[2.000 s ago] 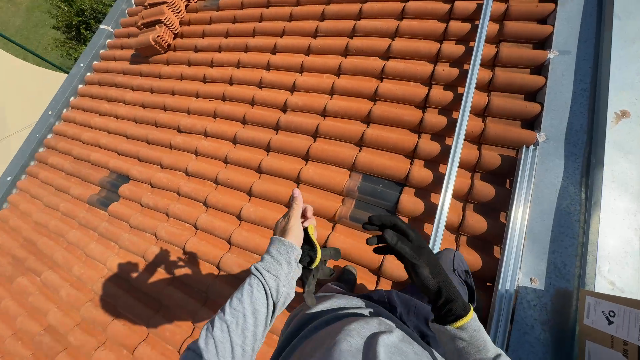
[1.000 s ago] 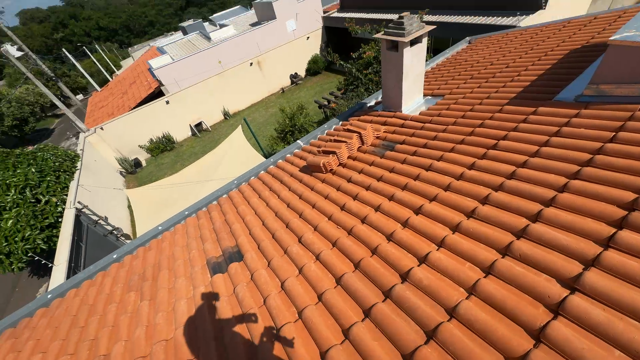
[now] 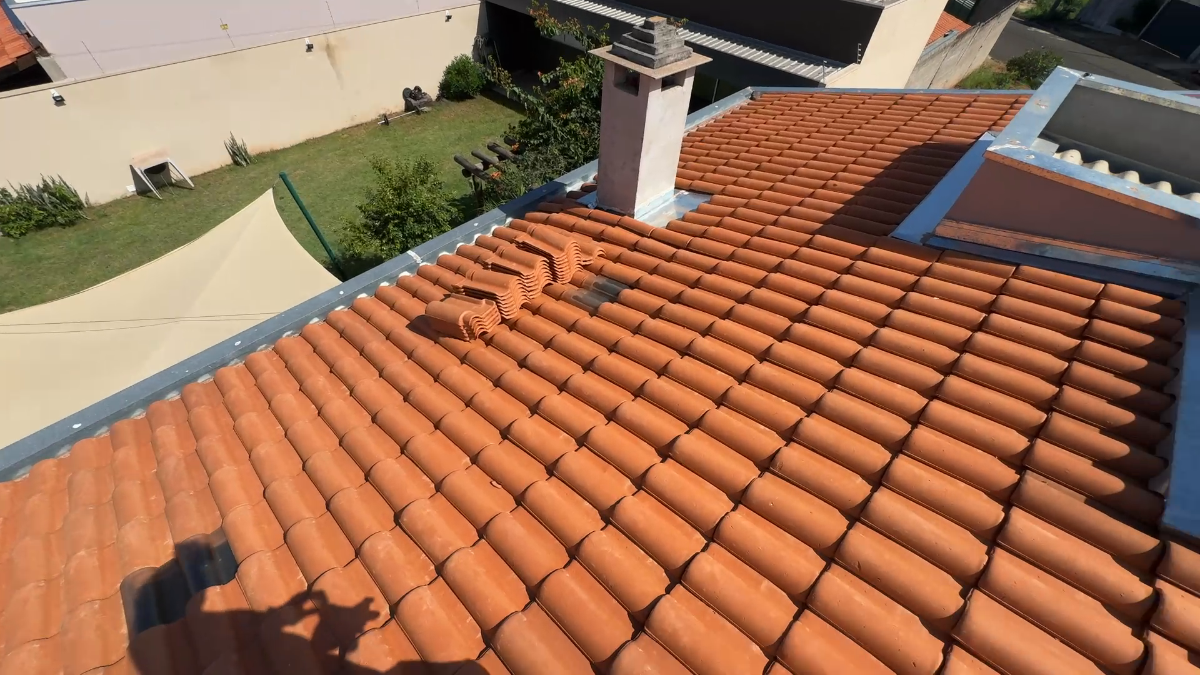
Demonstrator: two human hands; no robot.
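Note:
Neither of my hands is in the head view; only my shadow (image 3: 309, 623) falls on the roof at the lower left, with the hands' shadows close together. Orange clay roof tiles (image 3: 656, 487) cover the slope in overlapping rows. Several stacks of loose clay tiles (image 3: 459, 317) lie near the roof's far edge, left of the chimney. A dark glassy tile (image 3: 178, 583) sits among the clay ones at the lower left, partly in shadow. Beside the stacks is a greyish translucent tile (image 3: 595, 291).
A chimney (image 3: 642, 141) with a stepped cap rises at the roof's edge. Metal flashing (image 3: 244, 349) runs along that edge, above a beige shade sail (image 3: 178, 281) and a lawn. A raised roof box (image 3: 1069, 211) with metal edging stands at the right.
The view has swung up from my hands to the wider roof. Two seconds ago my left hand was bare beside a dark glove and my right hand was gloved; both are now out of view.

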